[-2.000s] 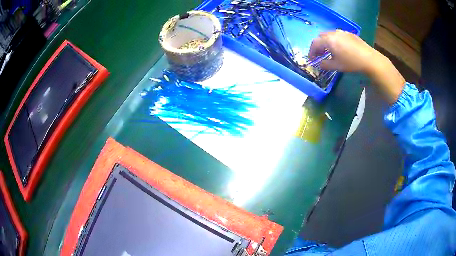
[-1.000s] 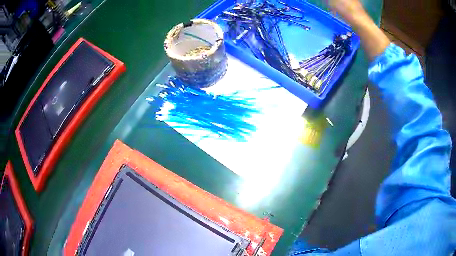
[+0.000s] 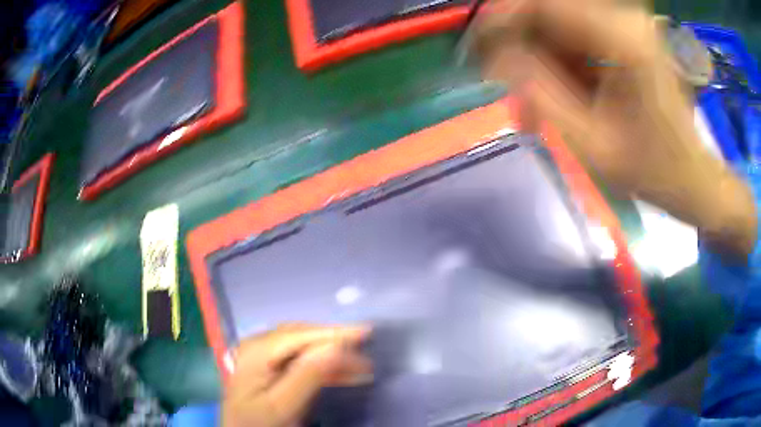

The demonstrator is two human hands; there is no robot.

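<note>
A grey laptop lid back cover (image 3: 400, 250) with black edge strips lies in its red-orange foam tray (image 3: 350, 179). My left hand (image 3: 292, 371) is over the cover's lower left part, fingers bent and close together; whether it holds anything does not show. My right hand (image 3: 609, 108) is raised over the tray's upper right corner, strongly blurred. A thin dark line shows by its fingertips, but I cannot tell if it is a held cable.
More covers in red foam trays lie behind (image 3: 154, 108), at the top (image 3: 367, 46) and far left. A white card with a dark end (image 3: 160, 258) lies left. A dark cable bundle (image 3: 71, 334) is lower left. The blue bin (image 3: 743, 108) and the tape roll (image 3: 686, 54) are upper right.
My view has swung left onto the cover. My right hand has moved from the blue bin to above the cover's tray. My left hand has come into view.
</note>
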